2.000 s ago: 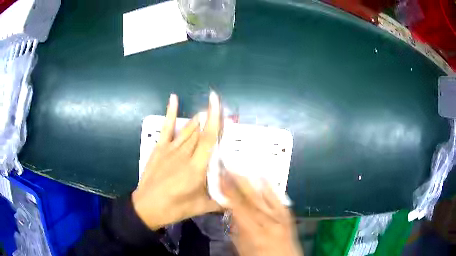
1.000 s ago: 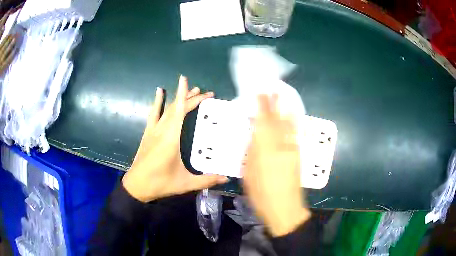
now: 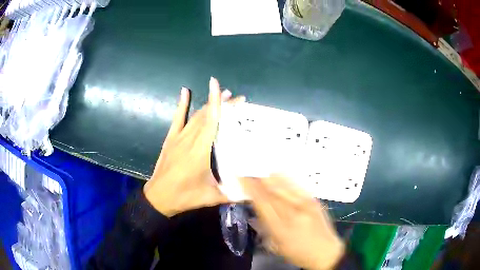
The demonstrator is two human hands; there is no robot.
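Two white power strips lie side by side, outlet faces up, near the bench's front edge: a left strip (image 3: 271,140) and a right strip (image 3: 342,161). My left hand (image 3: 187,163) holds the left strip at its left side, thumb at the lower corner, index and middle fingers stretched out. My right hand (image 3: 297,224) is blurred over the left strip's lower edge. White cloth (image 3: 234,189) shows at its fingertips, hard to tell from the strip; my hand hides the rest. A bagged cord (image 3: 234,229) hangs below the edge.
A clear bottle (image 3: 311,18) and white card (image 3: 246,18) are at the back of the green bench (image 3: 152,58). Bagged cords (image 3: 39,74) of stacked strips lie left, more bagged cords (image 3: 467,205) far right. A blue bin (image 3: 92,195) and green bin (image 3: 371,245) sit below.
The cloth and my right hand have moved from the strips' upper middle down to the left strip's lower edge. More of both outlet faces shows. The view has shifted slightly.
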